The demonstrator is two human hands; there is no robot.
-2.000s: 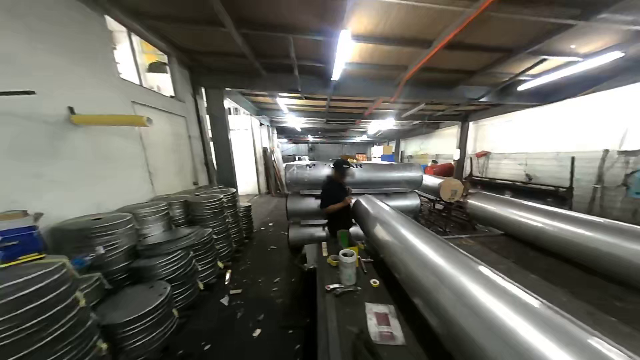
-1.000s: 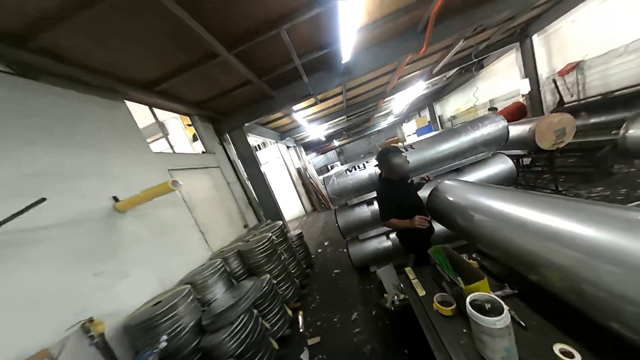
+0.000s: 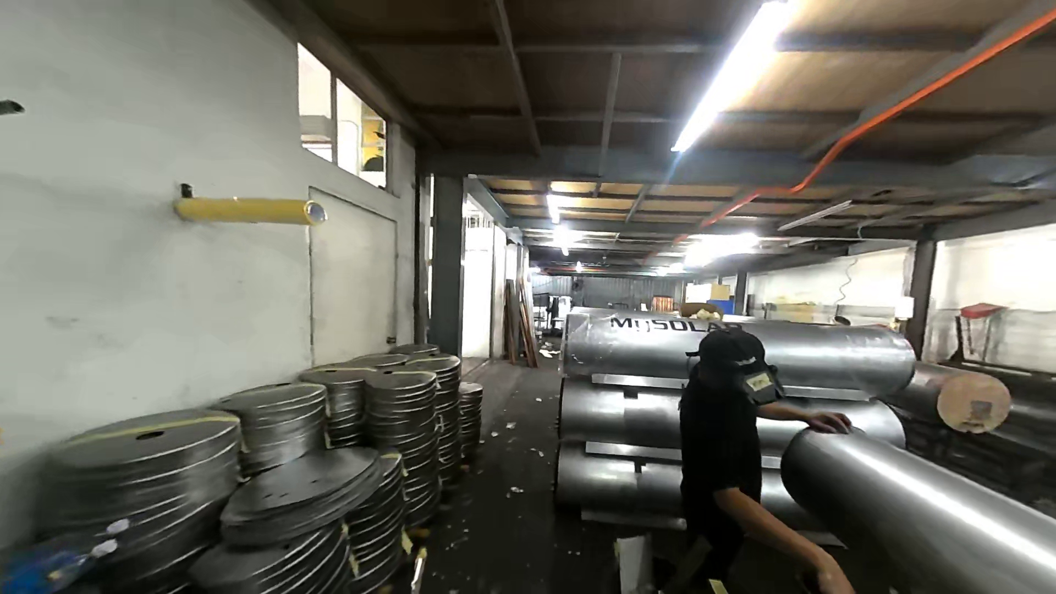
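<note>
Neither my left hand nor my right hand shows in the head view. The nearest large thing on the right is a shiny metal cylinder (image 3: 924, 487). A co-worker in a black cap and dark shirt (image 3: 719, 445) stands at its far end, one hand resting on top of it and the other arm reaching down toward the lower right. Behind the co-worker, several large metal cylinders (image 3: 619, 412) lie stacked, the top one bearing writing.
Stacks of round metal discs (image 3: 148, 462) line the left wall. A yellow roll (image 3: 247, 210) sticks out from that wall. A dark floor aisle (image 3: 516, 470) with scattered scraps runs between discs and cylinders. A steel post (image 3: 446, 264) rises beyond the discs.
The co-worker, more upright a second ago, now leans with one hand on the near cylinder and the other arm lowered. The view has shifted, and the bench items are out of sight.
</note>
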